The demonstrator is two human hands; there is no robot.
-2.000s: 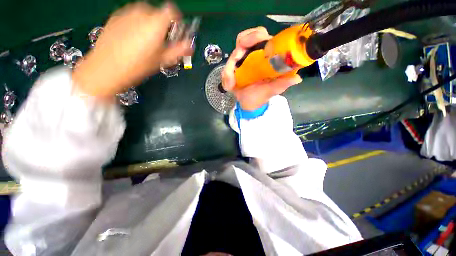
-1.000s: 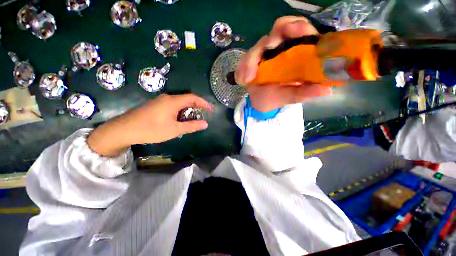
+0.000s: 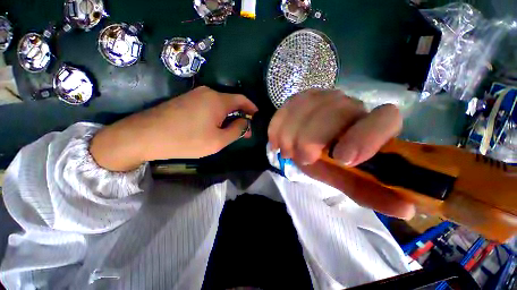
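My left hand [image 3: 181,124] holds a small round chrome housing [image 3: 237,118] between thumb and fingers, low over the mat; the fingers hide most of it. My right hand [image 3: 340,141] is shut on the front part of the orange electric screwdriver [image 3: 476,181], whose rear runs out to the right edge. The driver's tip is hidden by the hand. The round perforated screw tray [image 3: 303,68] lies just beyond my right hand, filled with tiny shiny specks. A blue band [image 3: 283,165] is at my right wrist.
Several chrome housings [image 3: 120,44] lie on the dark green mat at left and top. A white and yellow label [image 3: 248,8] is at the top. A crumpled clear bag [image 3: 453,51] and a dark box [image 3: 424,45] are at right. Blue racks [image 3: 436,235] show at lower right.
My right hand has turned and come down, the screwdriver now slanting to the lower right. The tray is more exposed. My left hand keeps the housing, turned more edge-on. The view has shifted.
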